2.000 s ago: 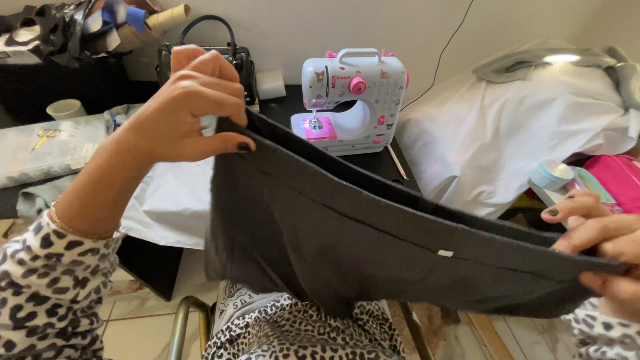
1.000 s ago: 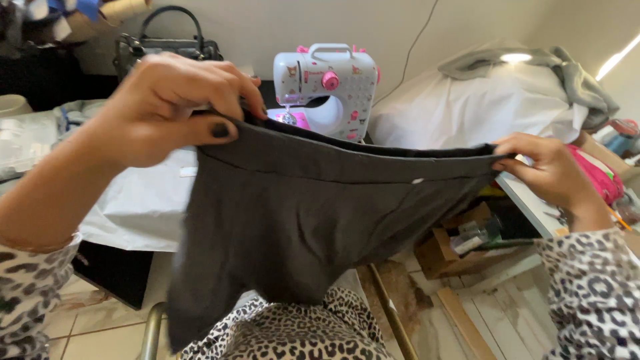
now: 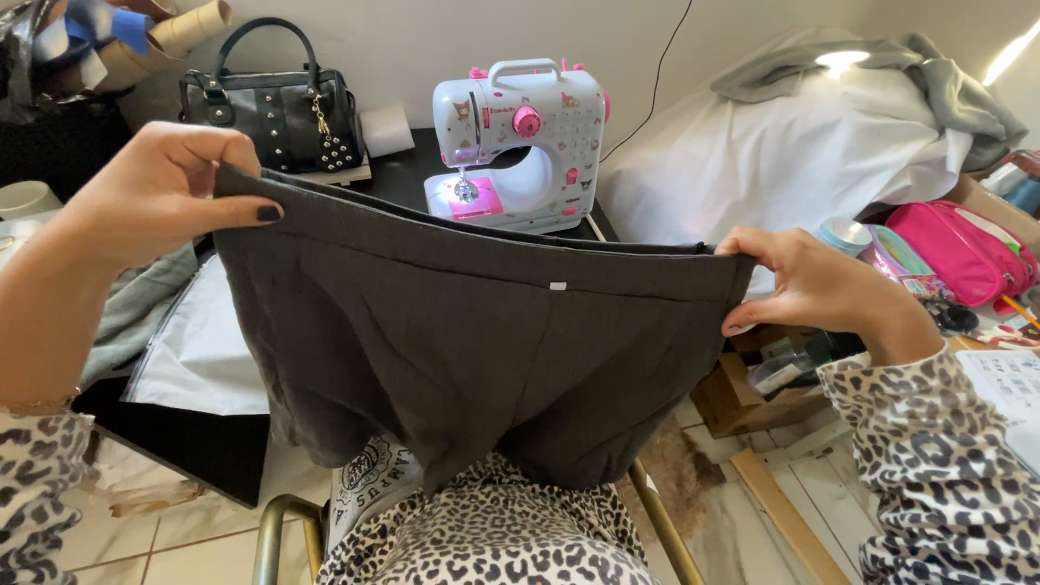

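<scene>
A pair of dark grey fabric shorts (image 3: 471, 349) hangs spread above my lap, its wide waistband held up between both hands. My left hand (image 3: 183, 183) pinches the waistband's left end, thumb in front. At the right end, my right hand (image 3: 800, 284) grips the band between thumb and fingers. A small white tag or mark shows on the seam under the band, right of the middle. Behind the shorts a small white and pink sewing machine (image 3: 561, 146) stands on a black table, its lamp lit over the needle area.
A black studded handbag (image 3: 272, 118) and a white roll (image 3: 387, 131) stand left of the machine. White cloth (image 3: 780, 138) is heaped at the right, beside a pink pouch (image 3: 959, 244). A cardboard box (image 3: 731, 398) sits low at the right. Metal chair tubes (image 3: 280, 520) flank my lap.
The shorts were slanted down to the right two seconds ago; the right hand has risen with its end, and the front now faces me more fully. Both hands kept hold.
</scene>
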